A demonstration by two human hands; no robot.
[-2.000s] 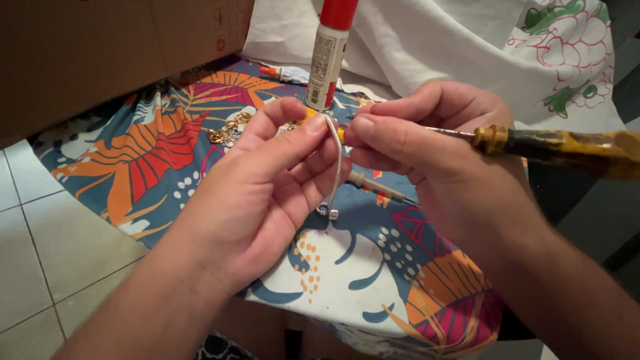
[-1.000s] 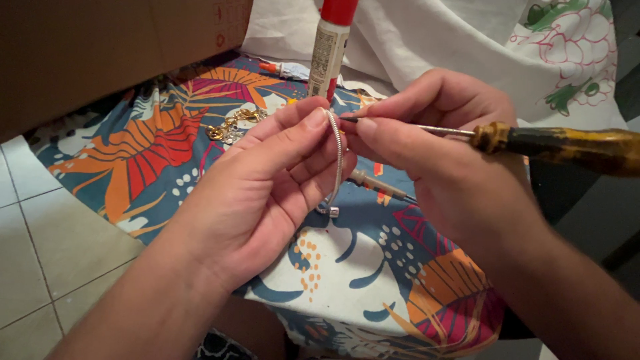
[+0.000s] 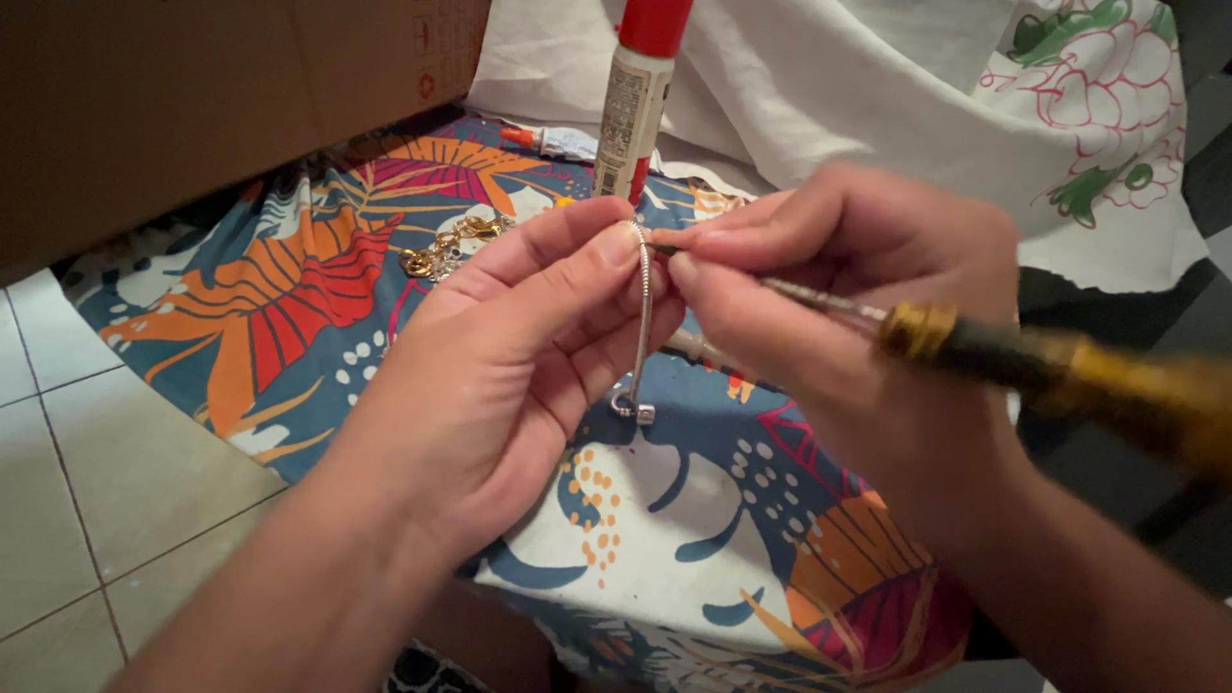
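Observation:
My left hand pinches a silver snake-chain bracelet between thumb and fingertips. The bracelet hangs down past the palm, with a silver clasp at its low end. From the right, my right hand holds a thin tool with a twisted metal shaft and a mottled amber and black handle. Its dark tip is at the upper part of the bracelet, between both hands' fingertips; whether it touches cannot be told. Gold and silver chains lie on the patterned cloth beyond my left hand.
A red-capped tube stands behind my hands. Near it lies a small tube with an orange cap. A pen-like tool is partly hidden under my hands. A cardboard box is at the upper left, and a white cloth hangs behind.
Both hands keep their hold near the same spot. The handle of the tool in my right hand has tilted, its far end now lower and blurred.

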